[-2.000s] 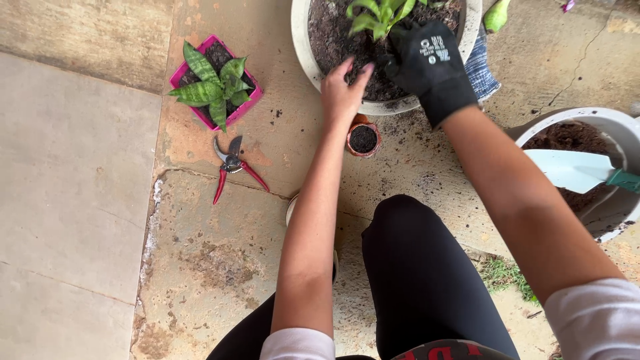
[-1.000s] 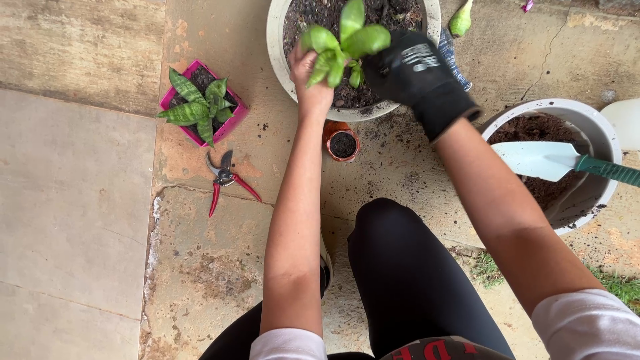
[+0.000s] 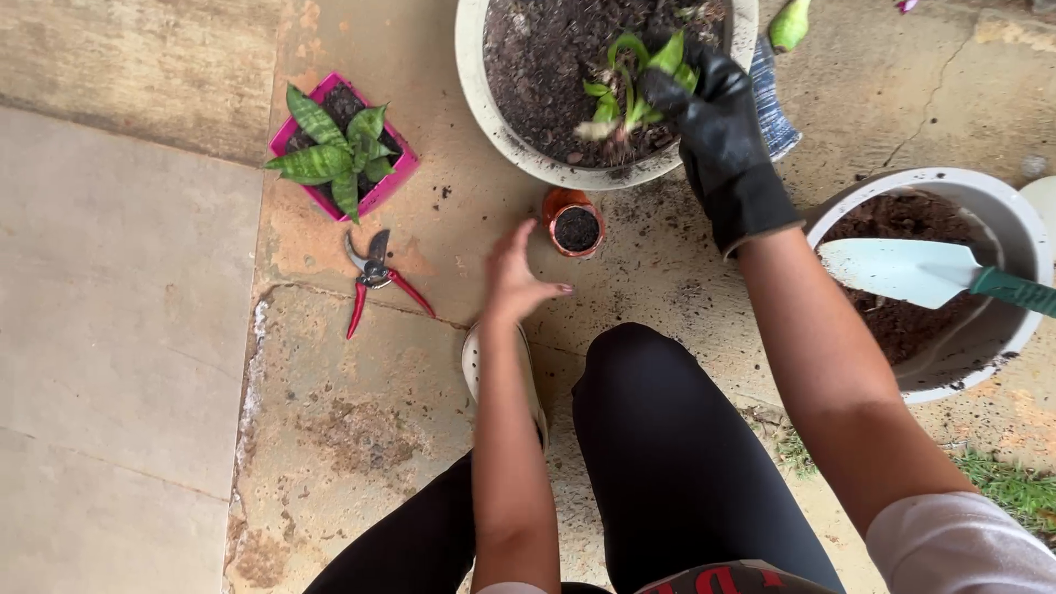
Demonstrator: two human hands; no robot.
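My right hand (image 3: 714,124), in a black coated glove, grips a green leafy plant (image 3: 639,91) with pale roots over the soil of a large round whitish planter (image 3: 540,161). My bare left hand (image 3: 518,276) is empty, its fingers spread, just left of a small copper-coloured pot (image 3: 576,229) filled with dark soil. Red-handled pruning shears (image 3: 375,271) lie with their blades apart on the floor, left of that hand. Beyond them is a pink square pot (image 3: 392,186) with a dark-green banded snake plant (image 3: 330,153).
At right, a grey tub (image 3: 1019,223) of brown soil has a hand trowel (image 3: 907,268) lying across it. A blue-and-white cloth item (image 3: 771,107) lies beside the planter, near a loose green leaf (image 3: 789,25). My shoe (image 3: 474,363) is beneath my left forearm.
My left hand has let go of the plant and moved back beside the small pot. My gloved right hand holds the plant, now tilted with its roots showing.
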